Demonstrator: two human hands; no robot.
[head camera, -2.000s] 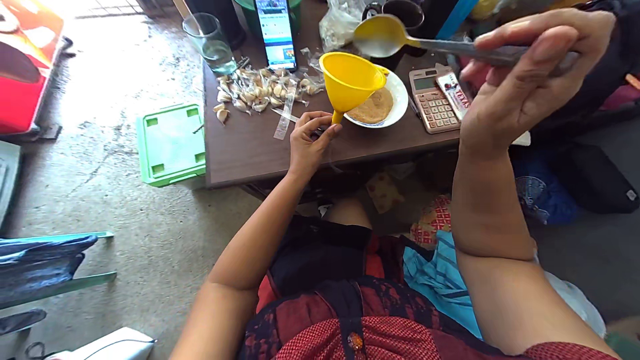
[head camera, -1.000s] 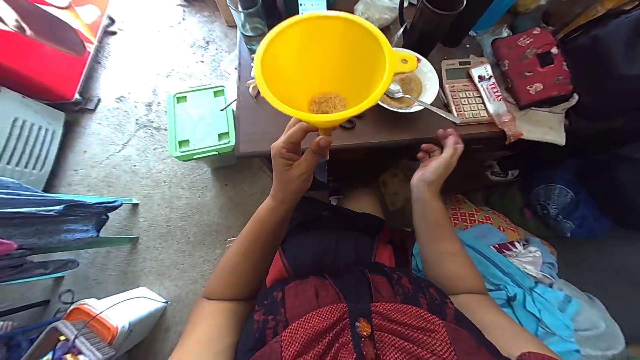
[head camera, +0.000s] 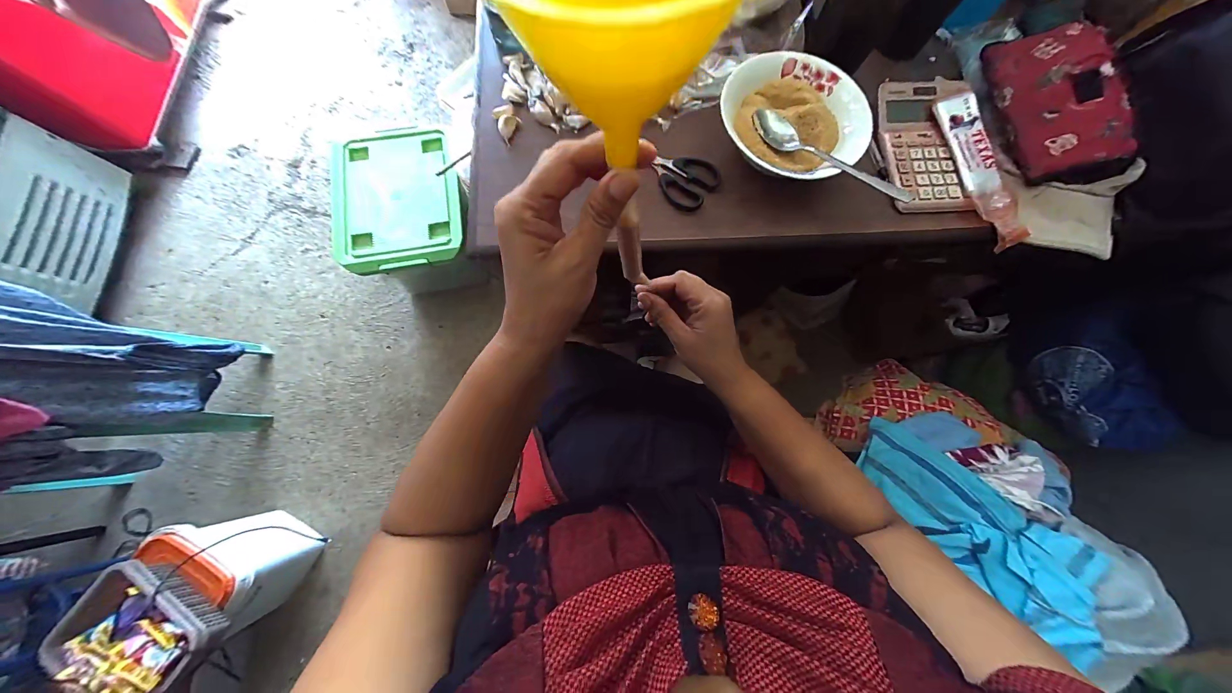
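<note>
My left hand (head camera: 563,226) grips the spout of a yellow plastic funnel (head camera: 621,67), held upright high in front of me, its rim cut off by the top edge of the view. A narrow clear plastic sleeve (head camera: 629,252) hangs below the spout, with brownish contents showing in it. My right hand (head camera: 693,318) pinches the sleeve's lower end between thumb and fingers. Behind, on the table, a metal spoon (head camera: 778,130) rests in a white bowl (head camera: 857,106) of light-brown powder. Black-handled scissors (head camera: 686,183) lie just right of the funnel spout.
Garlic cloves (head camera: 539,96) are spread behind the funnel on the brown table (head camera: 808,219). A calculator (head camera: 910,144) with a packet (head camera: 972,154) on it and a red patterned pouch (head camera: 1059,101) are at the right. A green-lidded box (head camera: 397,197) stands left of the table.
My right hand first held the spoon raised, then was apart beside the bowl with the spoon lying in it; now it pinches the sleeve's lower end. The left hand keeps holding the funnel.
</note>
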